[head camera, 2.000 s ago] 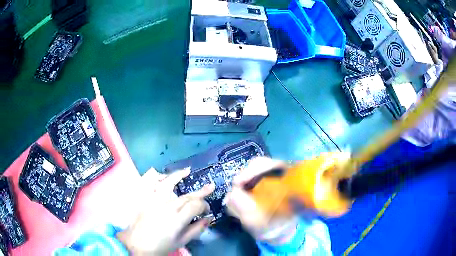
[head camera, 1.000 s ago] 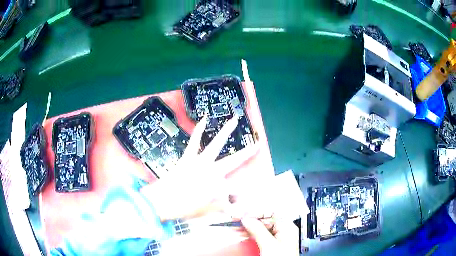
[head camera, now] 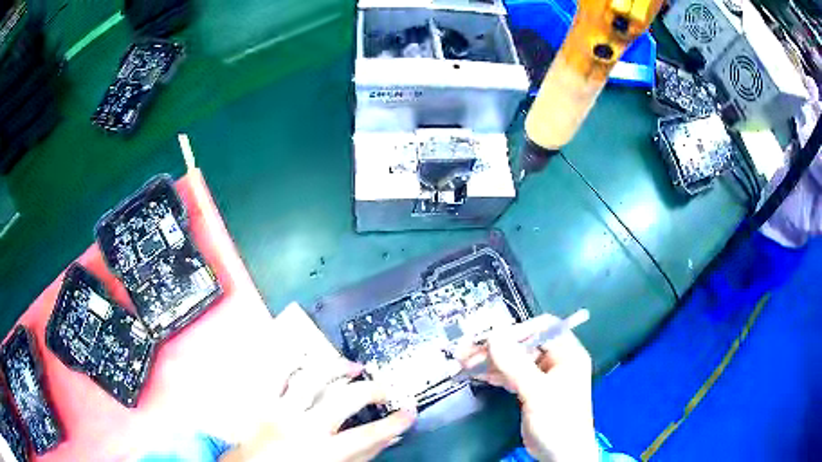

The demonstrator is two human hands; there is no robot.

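A black housing point(head camera: 518, 293) with a circuit board point(head camera: 433, 329) in it lies on the dark grey fixture plate point(head camera: 338, 302). My right hand point(head camera: 550, 379) holds a thin pale pen-like tool point(head camera: 563, 331), its lower end over the board's near right part. My left hand point(head camera: 338, 411) lies at the board's near left edge, thumb and fingers apart; whether it holds something small is too washed out to tell. A white card point(head camera: 302, 329) shows beside the left hand. The orange electric screwdriver point(head camera: 577, 81) hangs tip down, away from both hands.
A white screw feeder point(head camera: 433, 162) stands behind the fixture, with a blue bin point(head camera: 635, 59) behind the screwdriver. Several boards in housings lie on the pink mat point(head camera: 207, 361) at left. Fan-grille units point(head camera: 744, 72) and a person's sleeve point(head camera: 793, 203) are at right. Dark specks lie near the fixture.
The view has swung back from the mat to the fixture. Both hands have moved from over the mat to the board. The screwdriver, in my right hand two seconds ago, now hangs free.
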